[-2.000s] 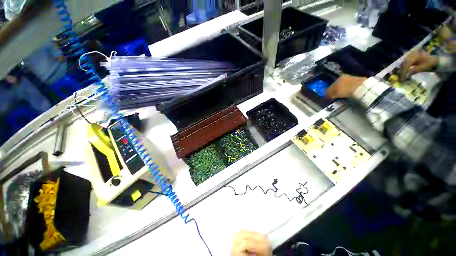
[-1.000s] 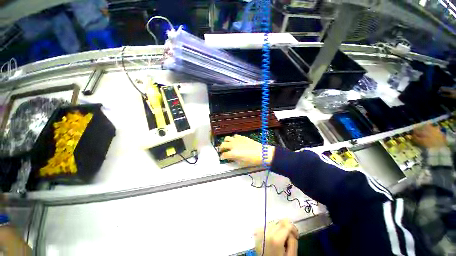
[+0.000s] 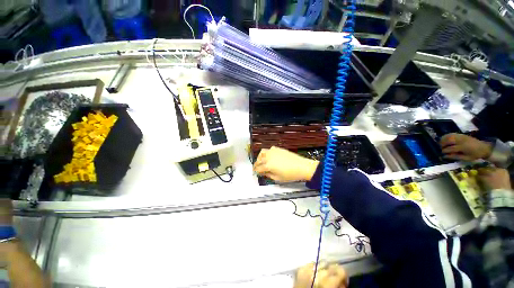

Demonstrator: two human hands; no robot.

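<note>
My right hand (image 3: pixel 284 165), in a dark sleeve with white stripes, reaches across from the right. Its fingers are bent down into the near left part of a divided black bin (image 3: pixel 257 173) of small components. The hand and sleeve hide most of the contents, and whether the fingertips hold a piece is hidden. My left hand (image 3: pixel 322 275) is at the bottom edge, cut off and blurred, with its fingers curled; I cannot tell if it holds anything. Brown slotted strips (image 3: pixel 287 136) lie right behind the bin. A bin of small dark components (image 3: pixel 358 152) is to the right, partly behind the sleeve.
A blue coiled cord (image 3: pixel 338 101) hangs before my right sleeve. A tape dispenser (image 3: pixel 205 132) and yellow components (image 3: pixel 87 146) stand left. Boards (image 3: pixel 407 190) lie in the railed channel at right. Another person's hands (image 3: pixel 465 147) work there; another person's banded forearm (image 3: pixel 20 261) is at the left edge.
My right hand has come into view since the oldest frame and stays at the component bin. The view has swung left. Another person's hand has moved to the blue components' bin.
</note>
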